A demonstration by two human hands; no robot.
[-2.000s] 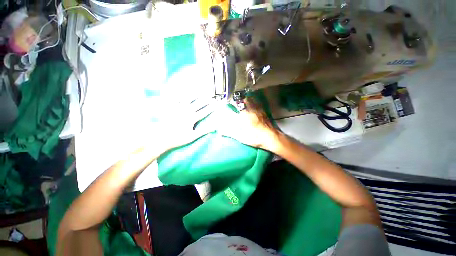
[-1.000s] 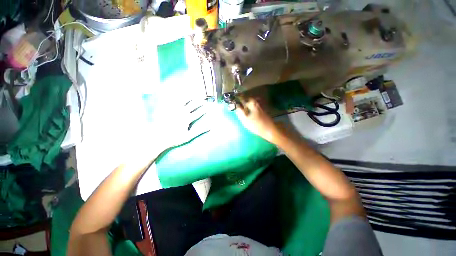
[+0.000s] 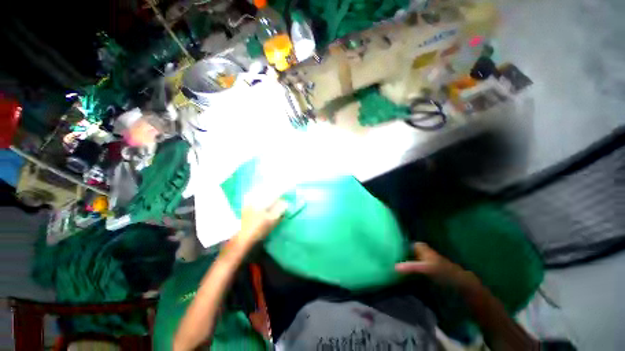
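Observation:
The bright green fabric panel (image 3: 336, 236) is spread between my two hands in front of my body, off the needle area, its upper part washed out by the lamp glare. My left hand (image 3: 264, 221) grips its left edge over the table's front. My right hand (image 3: 425, 262) is at its lower right edge, blurred, with fingers around the cloth's rim. The beige sewing machine head (image 3: 390, 58) stands beyond, its needle end lost in glare.
Black-handled scissors (image 3: 426, 114) and a green scrap bundle (image 3: 378, 110) lie by the machine. An orange-yellow bottle (image 3: 279, 51) and metal bowl (image 3: 209, 77) stand behind. Green pieces (image 3: 161, 182) hang at left above a reddish wooden chair (image 3: 82, 308). Green cloth (image 3: 490, 253) lies lower right.
The panel has come away from the needle toward me and lies spread open. My right hand has moved from the needle to the lower right. The view has shifted and tilted.

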